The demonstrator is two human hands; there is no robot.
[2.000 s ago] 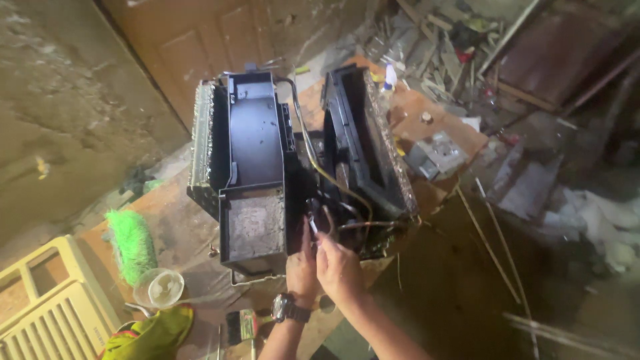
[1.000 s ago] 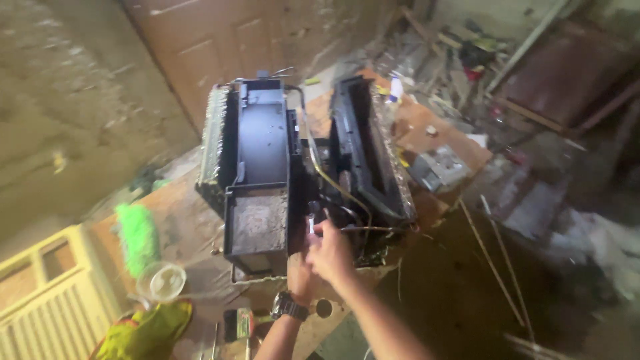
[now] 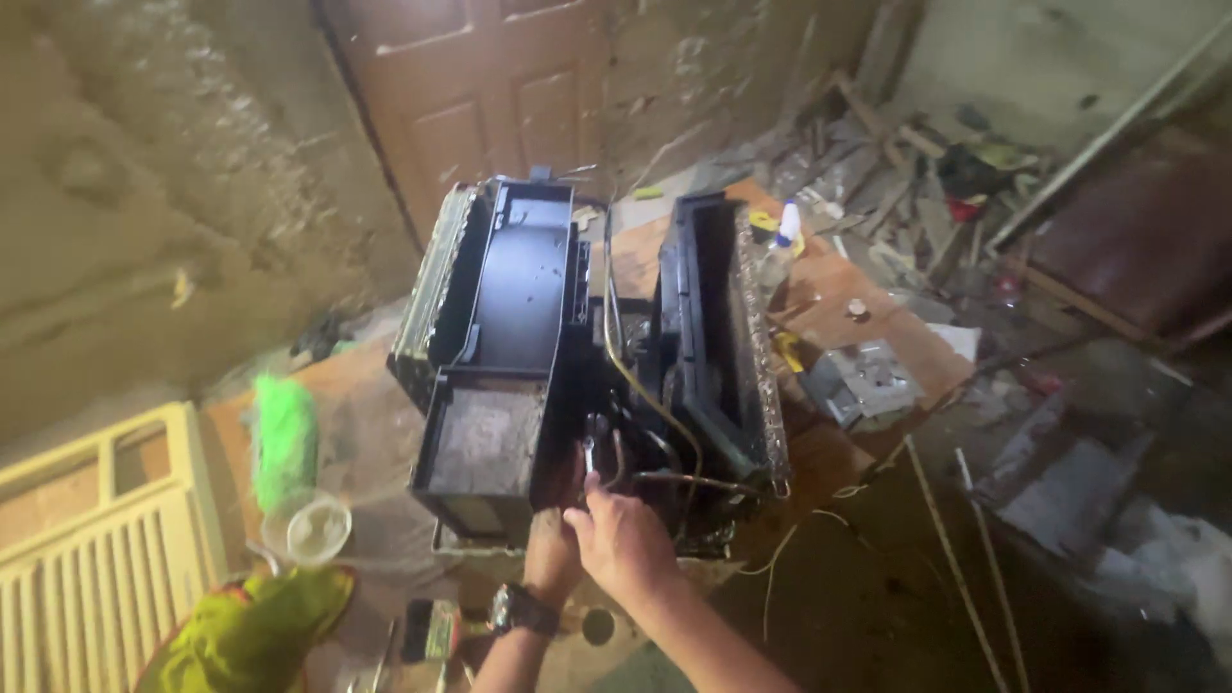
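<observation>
A window air conditioner's open chassis (image 3: pixel 481 500) stands on a wooden table, with a black plastic housing (image 3: pixel 525 274), finned coils at both sides and bent copper tubes (image 3: pixel 630 380). Low inside the near middle of the chassis is my left hand (image 3: pixel 553 544), a watch on its wrist; its fingers are hidden by the housing and my other hand. Just to its right, my right hand (image 3: pixel 621 539) grips a small silvery wrench (image 3: pixel 590 457), which points away from me into the dark space beside the tubes. What the wrench's far end touches is unclear.
Left lie a cream slatted grille (image 3: pixel 106 558), a green fluffy duster (image 3: pixel 284 438), a plastic cup (image 3: pixel 320 527) and a yellow-green cloth (image 3: pixel 255 630). A paintbrush (image 3: pixel 430 630) is near my left wrist. At right are a spray bottle (image 3: pixel 789 223), a metal box (image 3: pixel 861 380) and floor debris.
The view has shifted, so the chassis sits lower in it. My right hand stays at the near middle of the chassis, and its grip on the wrench has changed slightly.
</observation>
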